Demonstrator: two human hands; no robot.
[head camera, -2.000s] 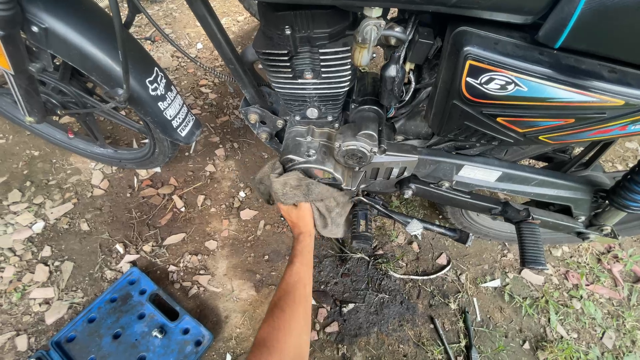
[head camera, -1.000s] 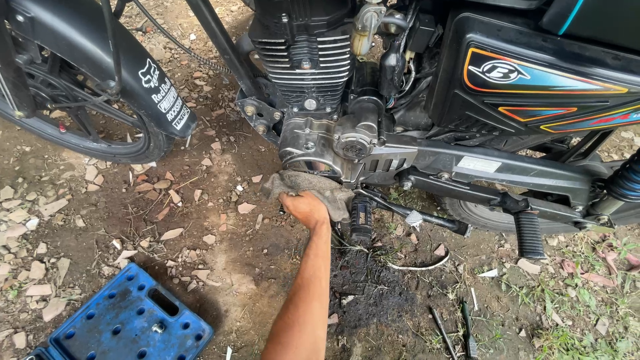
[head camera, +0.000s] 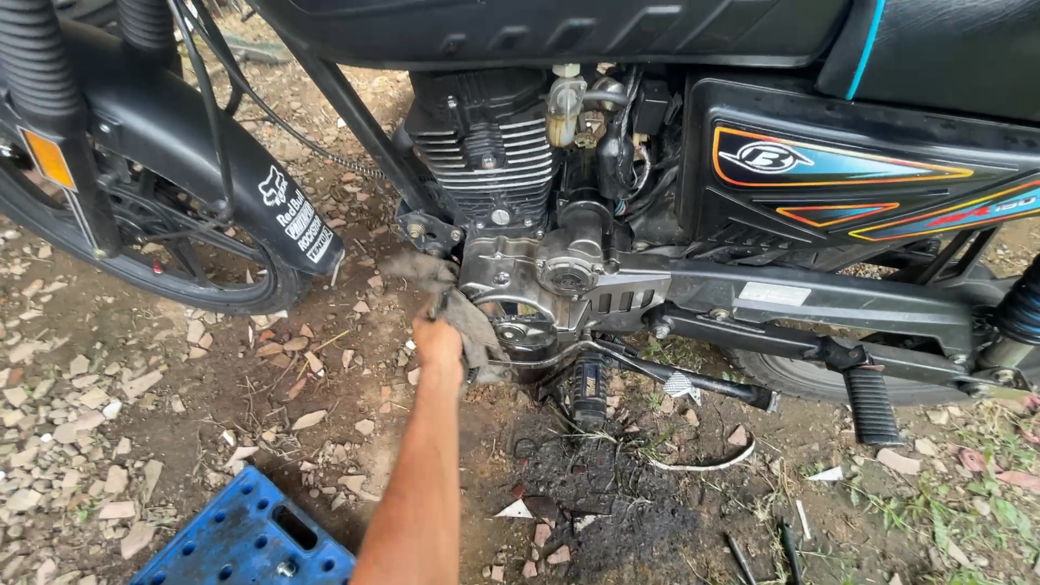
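My left hand (head camera: 437, 340) is shut on a grey, dirty rag (head camera: 478, 331) at the lower front of the motorcycle engine (head camera: 508, 272). Part of the rag spreads above the fingers, blurred, and the rest hangs against the left edge of the crankcase. Right beside it, the round opening in the engine's side case (head camera: 513, 329) shows a metal rotor or hub inside. Most of the fingers are hidden by the rag. My right hand is not in view.
A blue plastic crate or perforated tray (head camera: 236, 536) lies at the lower left. The footpeg (head camera: 591, 386) and gear lever stick out below the engine, over dark oily ground (head camera: 601, 479). Two slim dark tools (head camera: 788, 552) lie at the lower right. The front wheel (head camera: 276, 284) stands at left.
My left hand has moved with the rag from beneath the side case to its left edge. The round opening, partly covered by the rag before, now shows more fully. The view has moved closer.
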